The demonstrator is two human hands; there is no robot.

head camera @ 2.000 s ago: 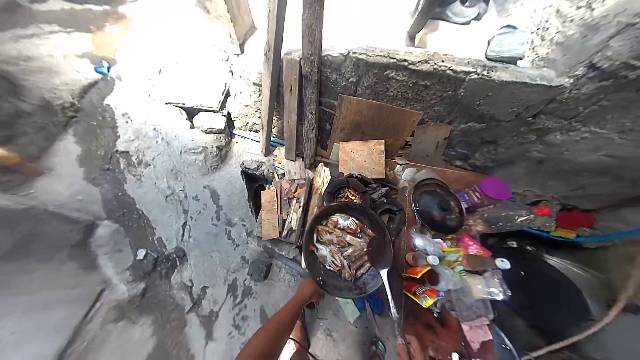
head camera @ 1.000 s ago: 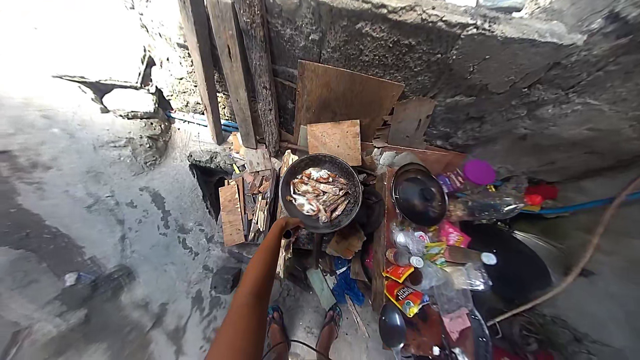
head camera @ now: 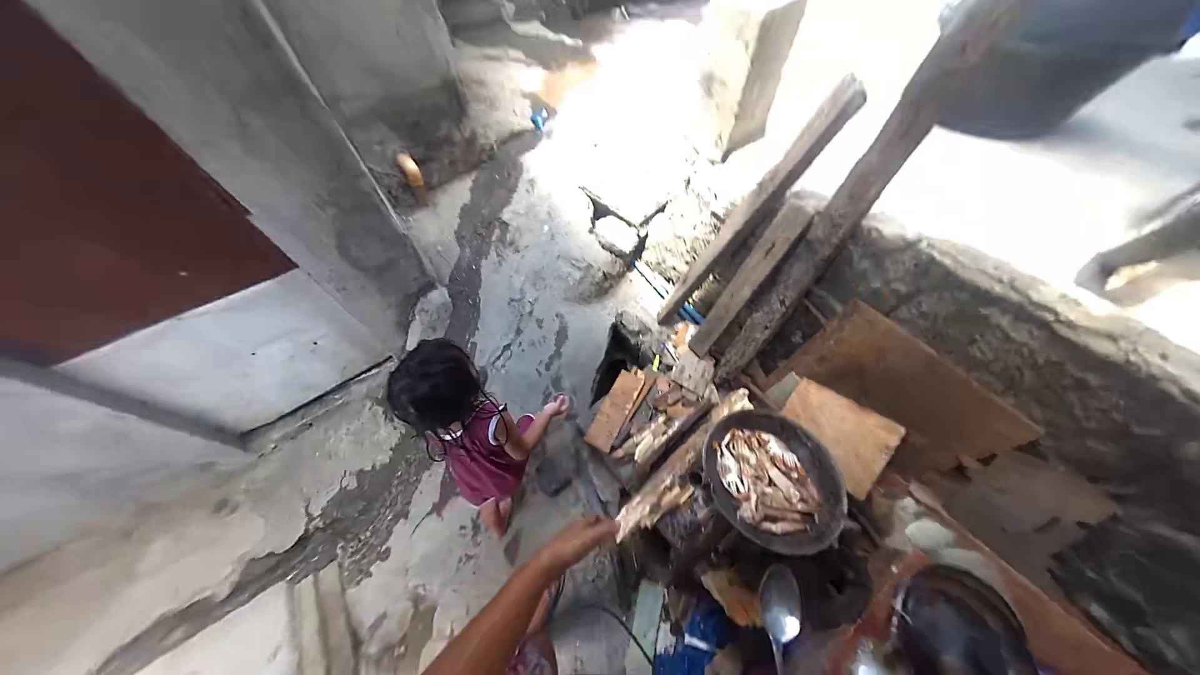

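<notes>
My left hand (head camera: 581, 542) reaches in from the bottom, its fingers closed at the near end of a long, splintered piece of wood (head camera: 656, 502). This wood lies slanting along the left side of a round dark pan (head camera: 834, 511). Pieces of fish or meat (head camera: 767, 478), browned and pale, lie in the pan, which sits over a stove with dark, charred wood beneath. Below the pan is a metal spoon (head camera: 780, 605), bowl upward, its handle running out at the bottom edge. My right hand is not in view.
A small child (head camera: 478, 459) in a dark red dress is close on the left, one arm toward the wood pile. Wood scraps (head camera: 614, 412), plywood boards (head camera: 844, 436) and leaning posts (head camera: 816, 253) surround the stove. A dark lid or pan (head camera: 961, 623) is at lower right.
My left hand has left the pan's edge and is now at the piece of wood. The view has swung left, bringing in the child. My right hand, at the spoon two seconds ago, is out of view.
</notes>
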